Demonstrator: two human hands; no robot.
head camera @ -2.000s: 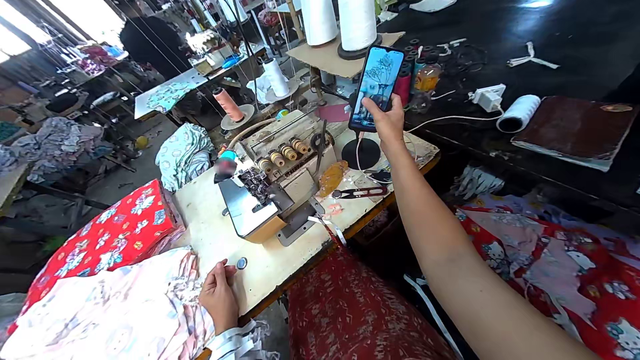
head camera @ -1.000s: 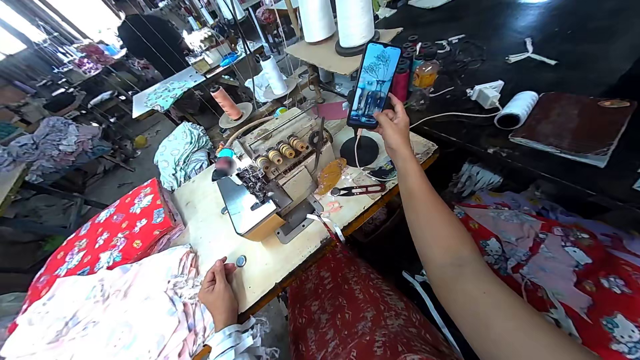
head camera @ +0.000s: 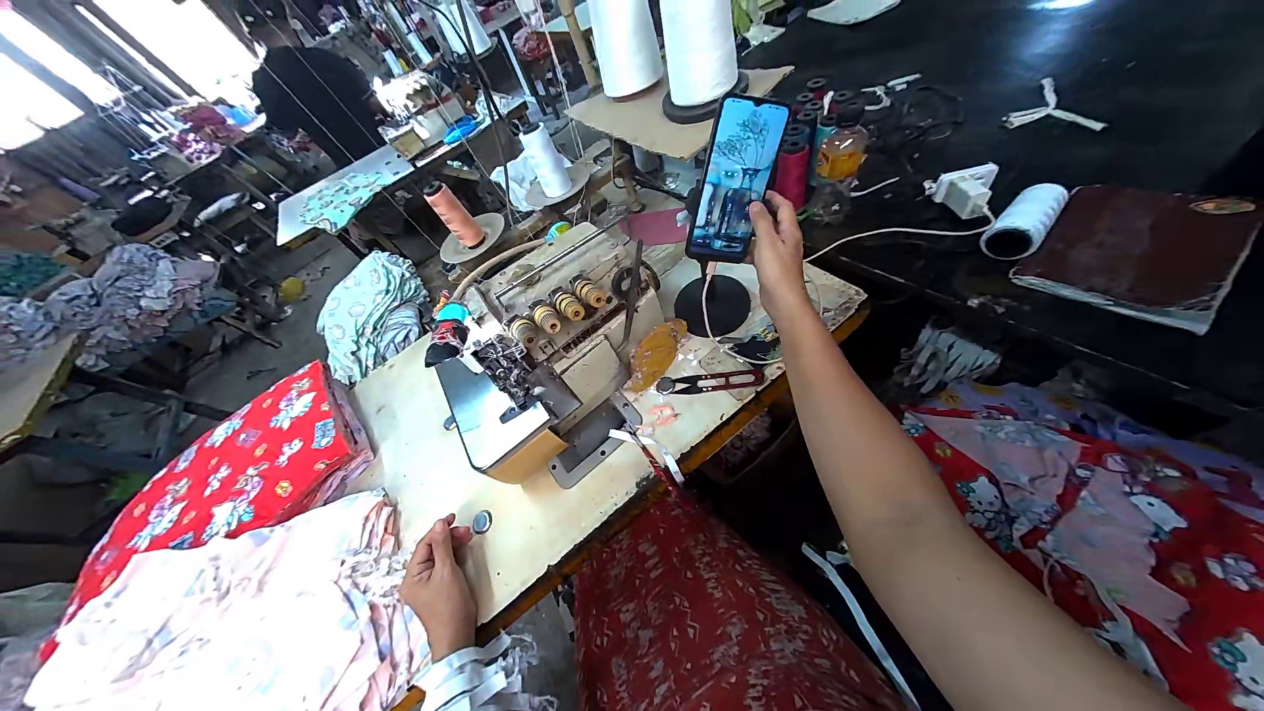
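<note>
My right hand (head camera: 780, 252) grips a smartphone (head camera: 739, 178) upright above the back right of the sewing table; its screen is lit and a white cable runs from its lower end. My left hand (head camera: 441, 583) rests with curled fingers on the near left edge of the table (head camera: 523, 548), beside a small round metal disc (head camera: 482, 521). Whether its fingers hold anything cannot be told. Between the hands stands an overlock sewing machine (head camera: 563, 336). Thread snips (head camera: 711, 381) lie to the right of the machine.
Pale printed fabric (head camera: 247, 612) and a red printed fabric stack (head camera: 237, 454) lie at the left. White thread cones (head camera: 699, 49) stand behind the phone. A dark table (head camera: 1116, 148) at the right bears a thread spool (head camera: 1025, 221), a charger (head camera: 963, 190) and a worn book (head camera: 1136, 252). A person (head camera: 314, 99) is far back.
The phone in my right hand has shifted slightly, and the thumb has moved from over its screen to its right edge. My left hand stays in place.
</note>
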